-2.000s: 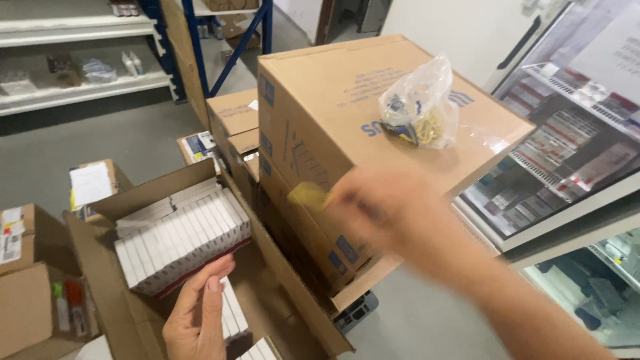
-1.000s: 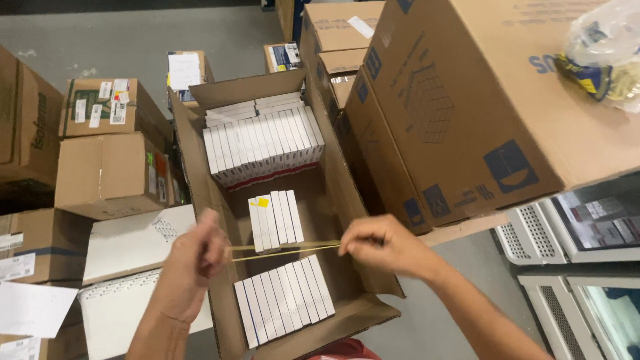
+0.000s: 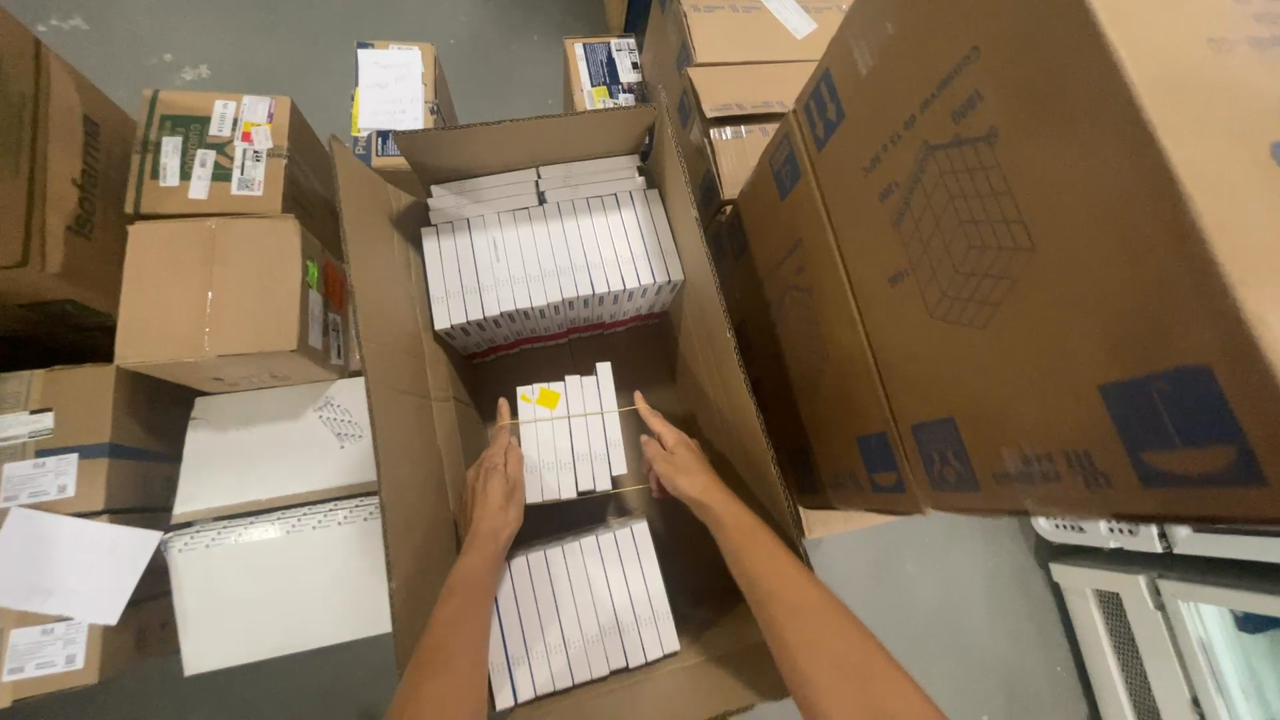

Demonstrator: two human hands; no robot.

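Observation:
A yellow rubber band (image 3: 585,414) is stretched between my two hands, around a short row of thin white boxes (image 3: 562,450) with a yellow sticker. My left hand (image 3: 493,485) lies along the row's left side with the band looped on its fingers. At the right, my right hand (image 3: 675,455) holds the band out with its index finger, a little apart from the boxes. The row stands in a large open cardboard box (image 3: 740,400), between a longer row of white boxes (image 3: 550,250) at the far end and another row (image 3: 590,610) at the near end.
Tall cardboard boxes (image 3: 1040,250) rise close on the right. Smaller cartons (image 3: 210,300) and white boxes (image 3: 280,580) are stacked on the left, with a loose paper sheet (image 3: 75,565). Part of a glass-fronted appliance (image 3: 1160,640) shows at lower right.
My hands have moved from over the tall box into the open box. The band, held stretched above the short row one second ago, now passes around it. The view has swung toward the open box.

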